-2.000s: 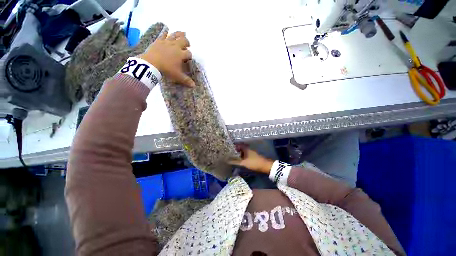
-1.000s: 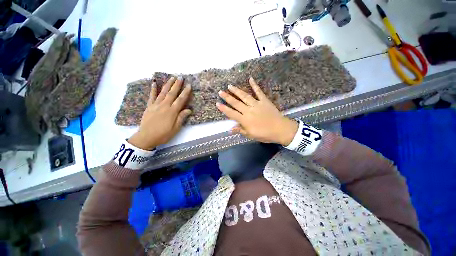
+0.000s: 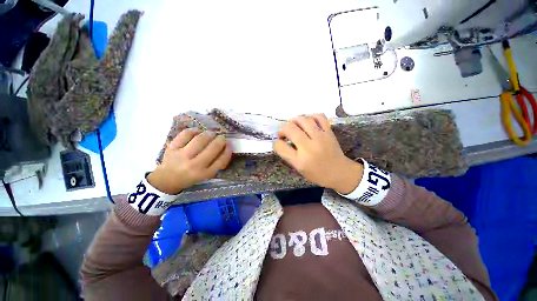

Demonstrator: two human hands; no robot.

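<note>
A long grey-brown tweed piece (image 3: 400, 144) lies across the front of the white table, its right part flat. Near its left end the upper edge is turned open and a smooth whitish layer (image 3: 253, 144) shows between my hands. My left hand (image 3: 194, 157) has its fingers curled on the tweed at the left of this opening. My right hand (image 3: 312, 150) has its fingers curled on the edge at the right of it. The fingertips are partly hidden in the folds.
The sewing machine's foot (image 3: 378, 54) and needle plate stand at the upper right. Scissors with orange and red handles (image 3: 516, 117) lie at the far right. More tweed pieces (image 3: 76, 82) lie on a blue sheet at the left. A black control box (image 3: 76, 170) is at the left table edge.
My hands lay spread flat on the tweed one second ago; now their fingers are curled on its edge and the whitish layer is exposed. The piece appears lower, nearer the table's front edge.
</note>
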